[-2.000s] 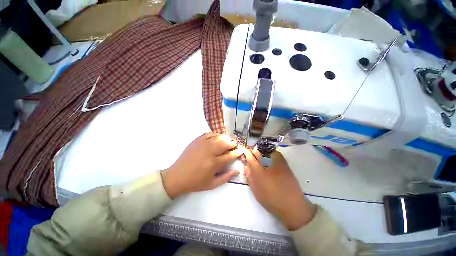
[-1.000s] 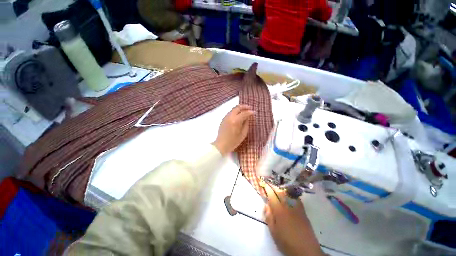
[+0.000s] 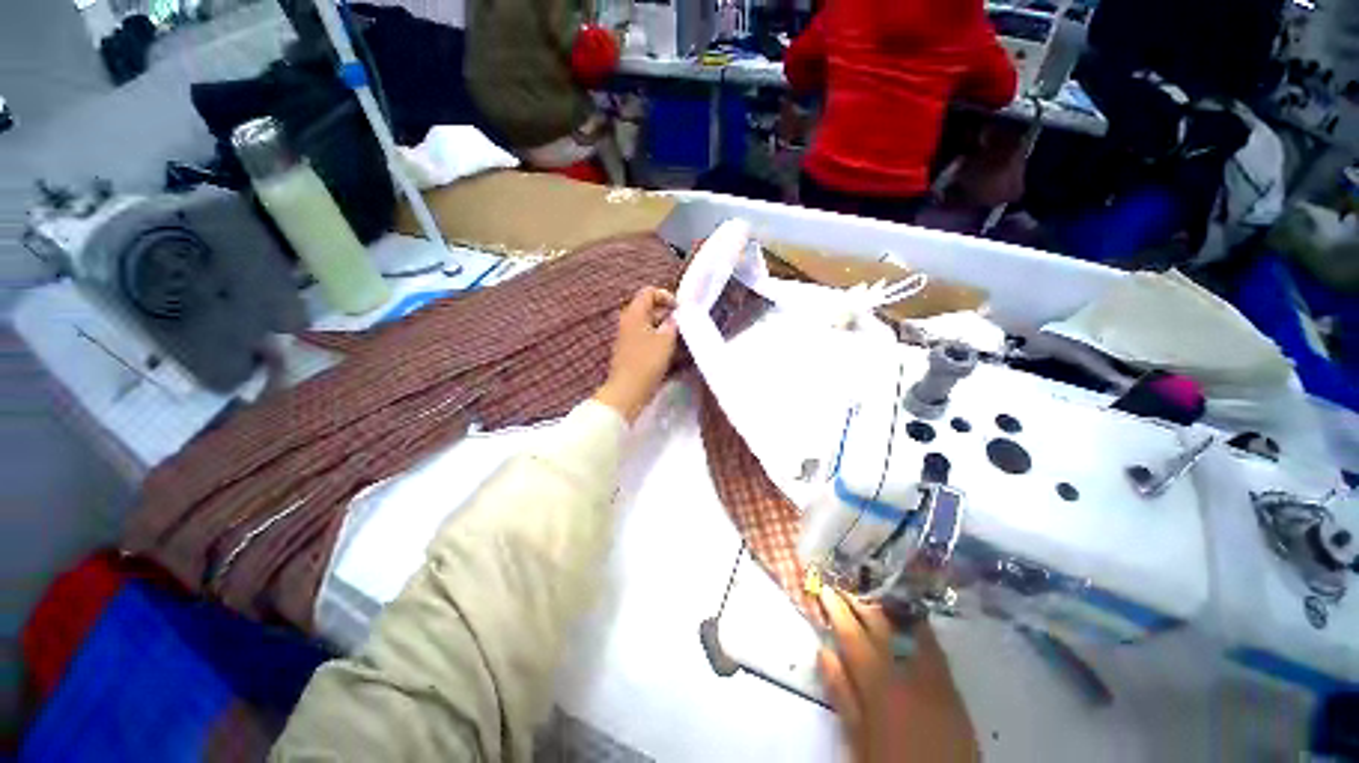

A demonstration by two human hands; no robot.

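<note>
My left hand [image 3: 644,352] pinches the edge of a plaid strip [image 3: 741,480] at the back left of the machine head, where its white lining [image 3: 726,298] is turned up. The strip runs forward to the needle area of the white sewing machine [image 3: 1028,492]. My right hand [image 3: 882,656] lies at the strip's front end beside the presser foot, fingers on the fabric; the fingertips are bright and partly hidden by the machine head. A bundle of plaid pieces [image 3: 432,388] lies left of my left hand.
A pink-and-blue tool [image 3: 1067,665] lies right of the needle. A bottle [image 3: 321,224] and grey machine part [image 3: 187,283] stand at the left. A blue crate [image 3: 164,686] is below left. A person in red [image 3: 902,90] and another person are beyond the table.
Both hands were together at the needle; my left hand has moved back and left along the strip, and its white side now shows. The view has tilted up. My right hand stays near the needle.
</note>
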